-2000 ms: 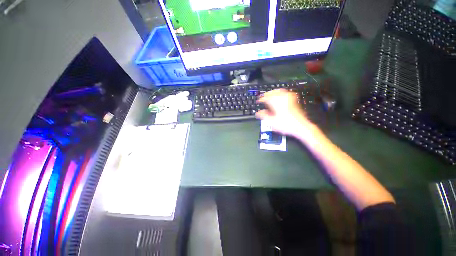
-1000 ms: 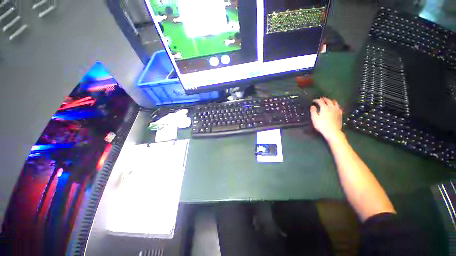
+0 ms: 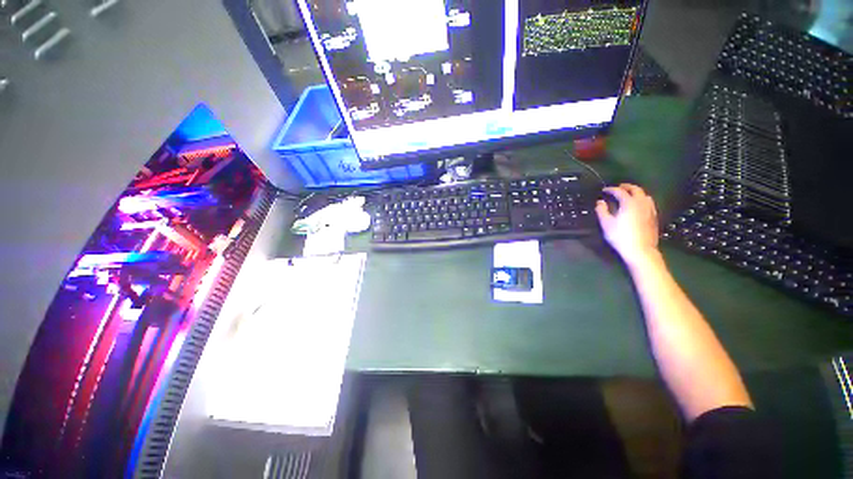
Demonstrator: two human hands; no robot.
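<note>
My right hand (image 3: 632, 220) rests on a small black mouse (image 3: 610, 201) at the right end of the black keyboard (image 3: 449, 213). The hand covers most of the mouse. My left hand is not in view. The monitor (image 3: 421, 79) stands behind the keyboard and shows a dark board close-up with a white block, beside a small board map with green and yellow marks. A white card (image 3: 529, 254) lies in front of the keyboard with a small dark item with a blue label (image 3: 512, 278) on it.
The machine window (image 3: 140, 309) glows pink, red and blue at left. White papers (image 3: 285, 341) lie on its ledge, with crumpled white gloves or cloth (image 3: 335, 215) above them. A blue bin (image 3: 323, 159) is behind the monitor's left. Dotted black boards (image 3: 748, 150) are stacked at right.
My right hand has moved from above the keyboard's right part to the mouse. The monitor's close-up has turned from green to dark. The machine window's glow has changed. The view has shifted slightly.
</note>
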